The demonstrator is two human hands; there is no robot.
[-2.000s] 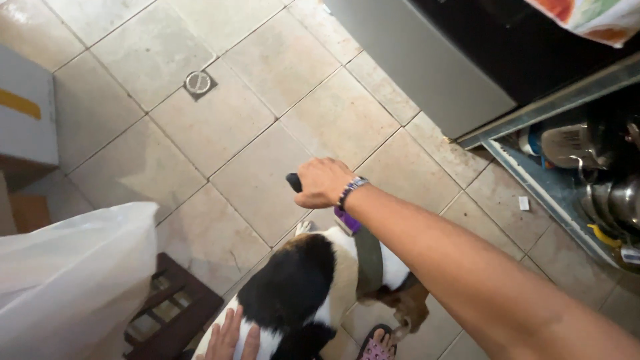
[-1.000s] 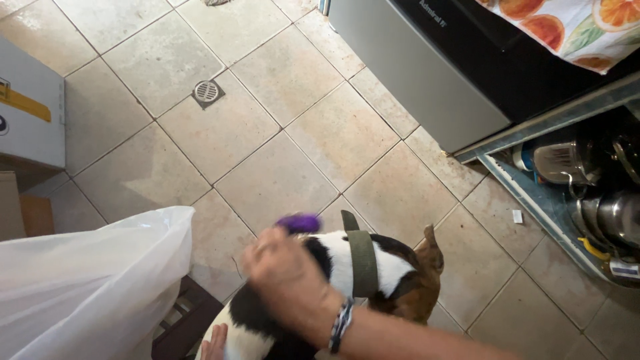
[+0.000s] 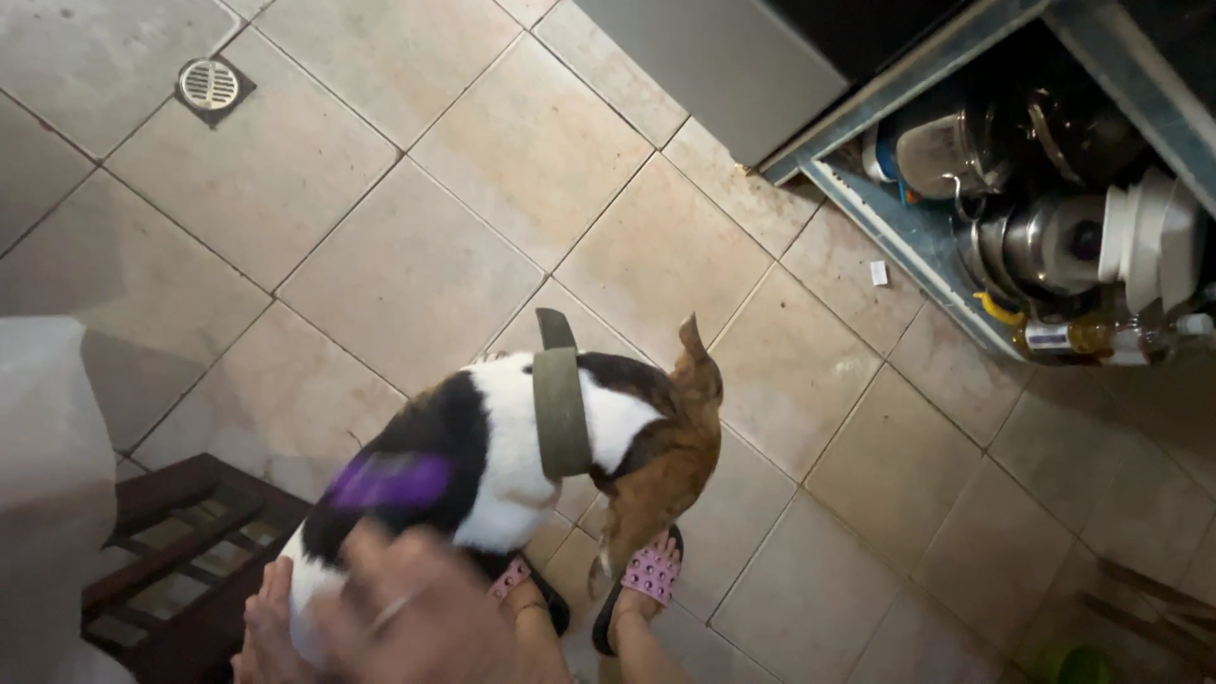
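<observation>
A black, white and brown dog point(image 3: 513, 446) stands on the tiled floor with a wide olive strap point(image 3: 560, 413) around its body and its brown head to the right. On its dark back is a purple handheld tool point(image 3: 391, 480), blurred by motion. My right hand point(image 3: 418, 598), also blurred, is just below the tool with fingers curled; its handle is hidden in the hand. At the lower left, my left hand point(image 3: 266, 617) lies against the white fur of the dog's rear, holding nothing.
Two feet in pink studded sandals point(image 3: 652, 573) are beside the dog. A dark slatted wooden piece point(image 3: 180, 608) and a white plastic sheet or bag point(image 3: 47, 494) lie at left. A metal-framed shelf point(image 3: 912, 237) with pots and bottles stands right, by a grey appliance point(image 3: 712, 66). A floor drain point(image 3: 209, 85) is upper left.
My right hand has moved from above the dog's back down towards its rear, along with the purple tool. The dog's head has turned. My left hand stays at the dog's rear.
</observation>
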